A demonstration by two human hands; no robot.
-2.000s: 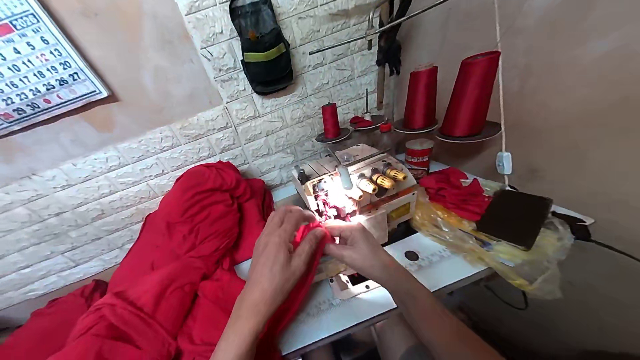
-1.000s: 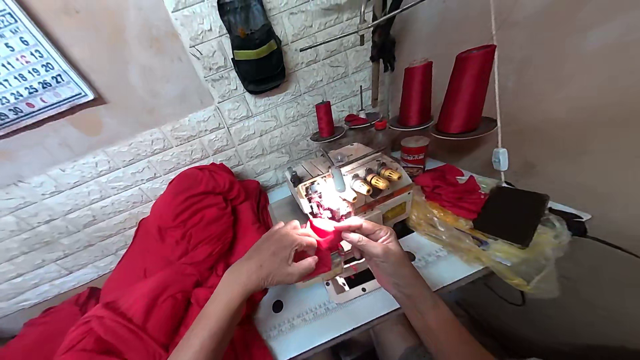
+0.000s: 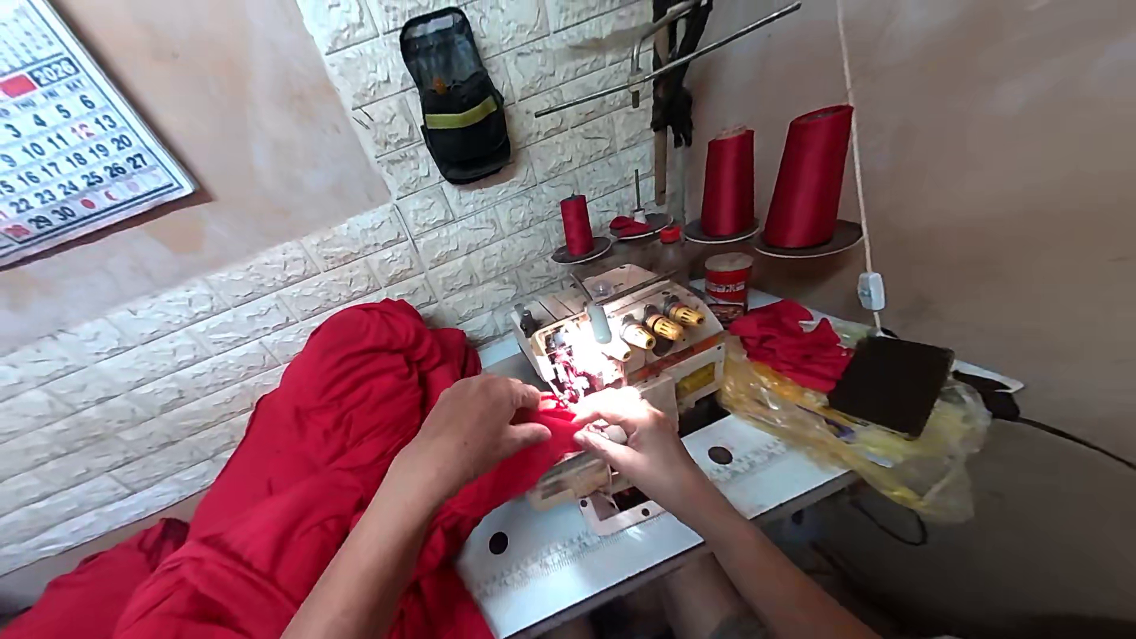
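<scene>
An overlock sewing machine [image 3: 621, 337] stands on a white table, its lamp shining on the needle area. My left hand [image 3: 484, 426] grips red fabric [image 3: 555, 435] just in front of the presser foot. On the right side of the same fabric, my right hand [image 3: 635, 435] pinches its edge between thumb and fingers. Glare hides the exact spot where cloth and needles meet. A large heap of red cloth [image 3: 346, 399] lies to the left of the machine, and part of it runs up to my left hand. Red thread cones [image 3: 808, 177] stand behind the machine.
Red fabric scraps [image 3: 790, 342], a dark flat object [image 3: 892, 382] and a yellowish plastic bag [image 3: 923, 461] lie right of the machine. A red tin [image 3: 728, 280] is behind them. A cord with a white switch [image 3: 871, 290] hangs at the right. The white table's front edge [image 3: 657, 564] runs below my hands.
The red fabric, held up between my hands a second ago, now lies lower and flatter by the presser foot. More red cloth now stretches from the heap beneath my left hand.
</scene>
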